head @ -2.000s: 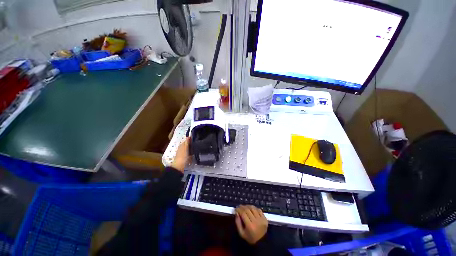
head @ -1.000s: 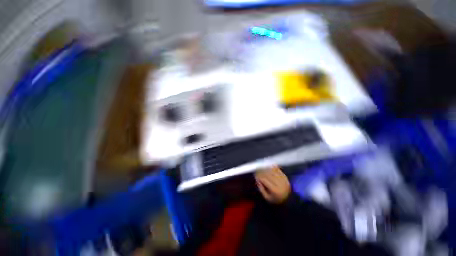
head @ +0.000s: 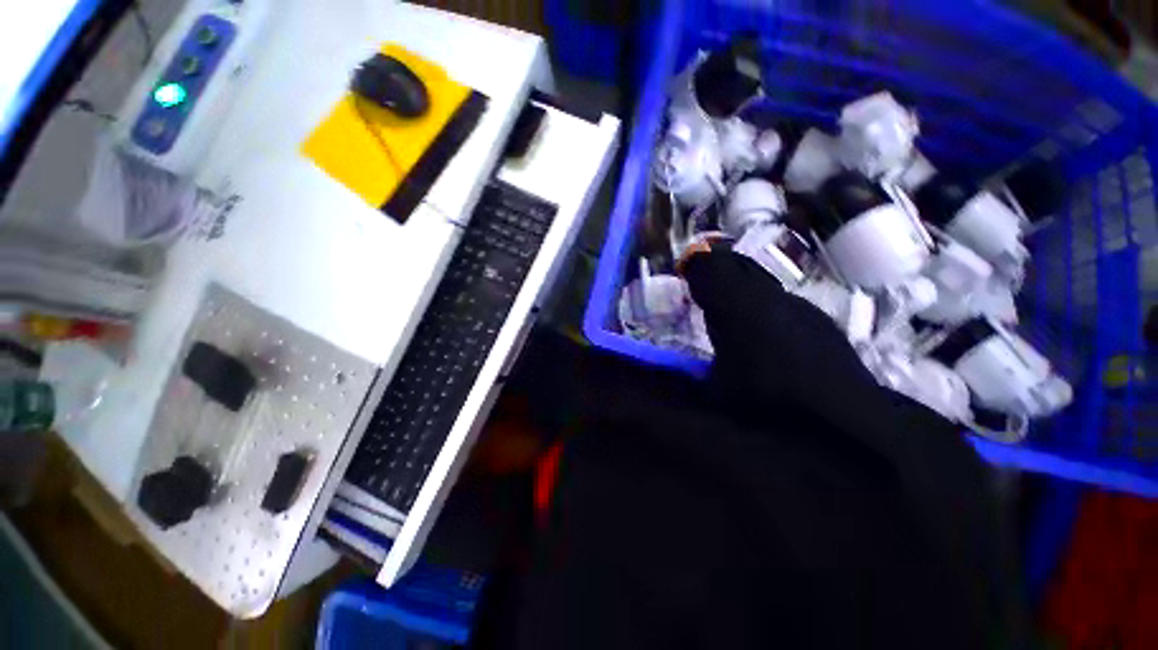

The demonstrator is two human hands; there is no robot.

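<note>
My right arm in a black sleeve reaches into the blue crate point(head: 638, 191) on the right. My right hand point(head: 706, 244) shows only as a small bit of skin at the sleeve's end, among white-and-black camera housings point(head: 876, 246); whether it grips one is hidden. My left hand is not in view. The perforated base plate point(head: 260, 425) holds no housing. Black locating blocks point(head: 221, 375) stand on it.
The keyboard point(head: 451, 343) lies on its pulled-out tray point(head: 493, 368) beside the crate. A mouse point(head: 390, 85) lies on a yellow pad point(head: 356, 146). The control panel point(head: 186, 86) has a green light. Another blue crate point(head: 394, 622) is below the worktop.
The view has swung right to the heaped crate. The housing seen on the plate two seconds ago is gone from it. My right hand has moved from the keyboard tray's edge into the crate.
</note>
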